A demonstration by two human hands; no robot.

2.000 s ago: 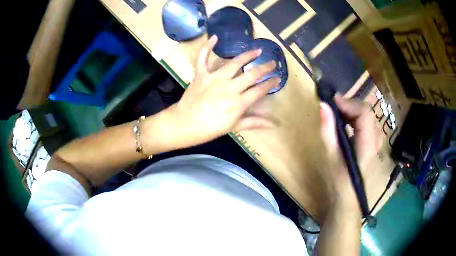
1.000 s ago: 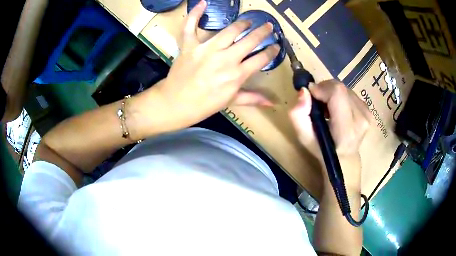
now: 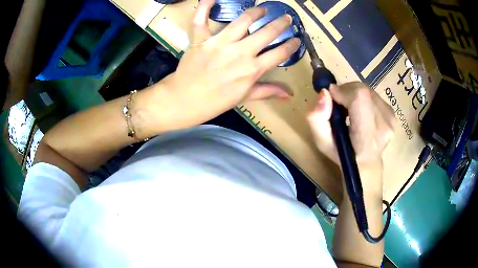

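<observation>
A black, shiny round plastic cover (image 3: 284,37) lies on the flattened cardboard (image 3: 299,123) near the top. My left hand (image 3: 225,70) rests on it with several fingertips pressed on its face, thumb apart. A second ribbed cover (image 3: 229,10) lies beside it, partly under my left hand. My right hand (image 3: 359,123) holds the black soldering iron (image 3: 343,141) like a pen. The iron's metal tip points at the right edge of the shiny cover; whether it touches cannot be told.
Part of a third dark disc is cut off at the top edge. A brown carton (image 3: 406,26) stands at the upper right. A dark box (image 3: 448,112) is at the right. The iron's cable (image 3: 387,214) loops by my right wrist. A blue stool (image 3: 86,42) is at the left.
My right hand has brought the iron left, its tip now at the cover's edge. The covers sit higher in view. My left hand stays on the same cover.
</observation>
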